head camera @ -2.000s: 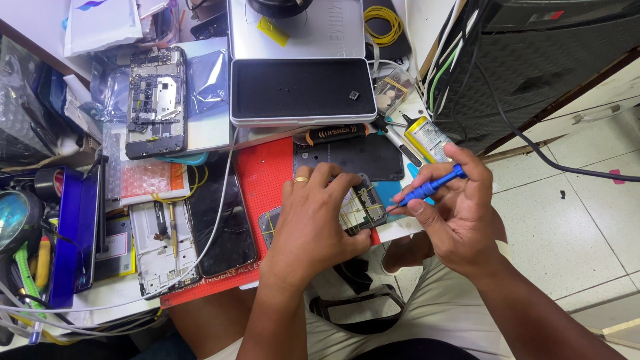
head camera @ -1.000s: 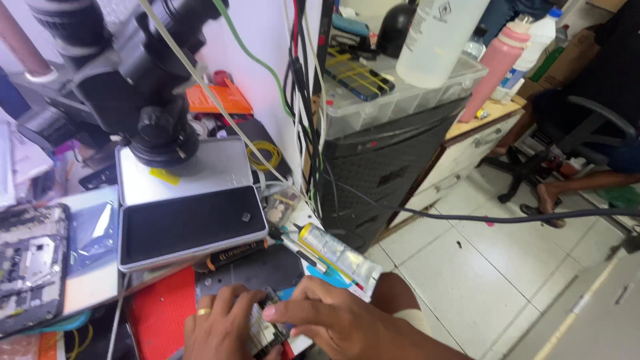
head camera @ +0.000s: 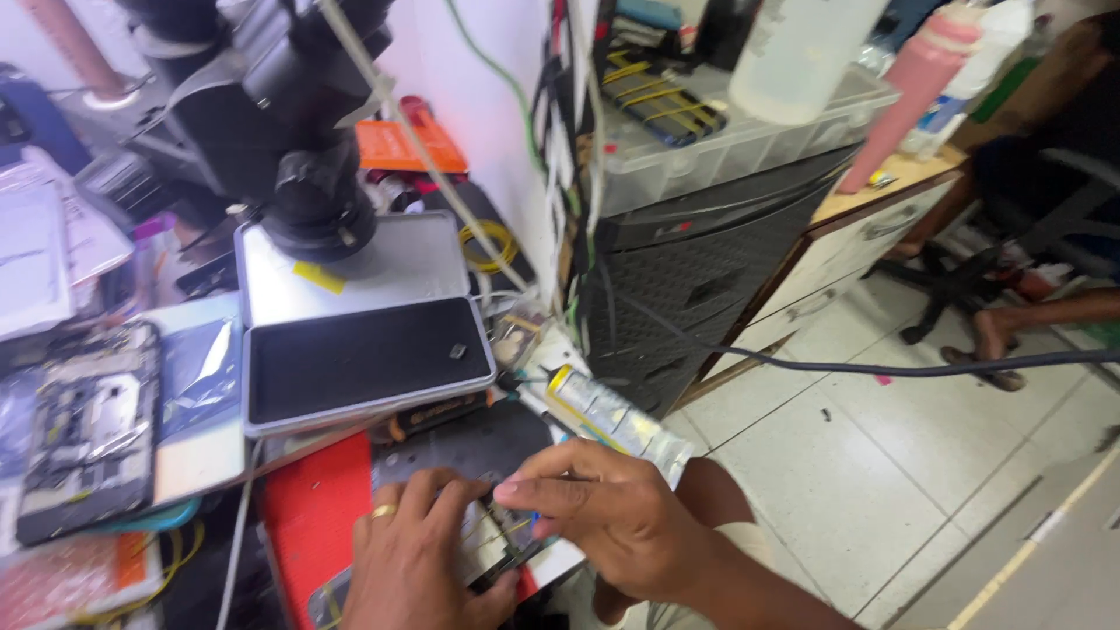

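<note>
An opened phone (head camera: 483, 542) with its inner parts and thin yellow strips showing lies at the bench's front edge. Across it rests my left hand (head camera: 420, 551), with a ring on one finger, its thumb and fingers gripping the phone's sides. My right hand (head camera: 612, 516) is over the phone's right end, thumb and fingertips drawn together. A small bit of blue shows below those fingertips; whether my right hand grips it is hidden. Beneath and behind the phone are a dark flat panel (head camera: 446, 444) and a red work mat (head camera: 315, 499).
Behind my hands stand a grey tray (head camera: 367, 363) and a microscope (head camera: 306, 188). A phone frame (head camera: 92, 429) lies left. A yellow-edged tube (head camera: 612, 416) sits close to my right hand. A black cable (head camera: 787, 360) crosses at right; a person's leg (head camera: 1059, 319) is beyond.
The view has swung right and up. Two seconds ago my right hand held a blue screwdriver plainly at the phone's right end; now my right hand is over the phone and mostly hides what is beneath.
</note>
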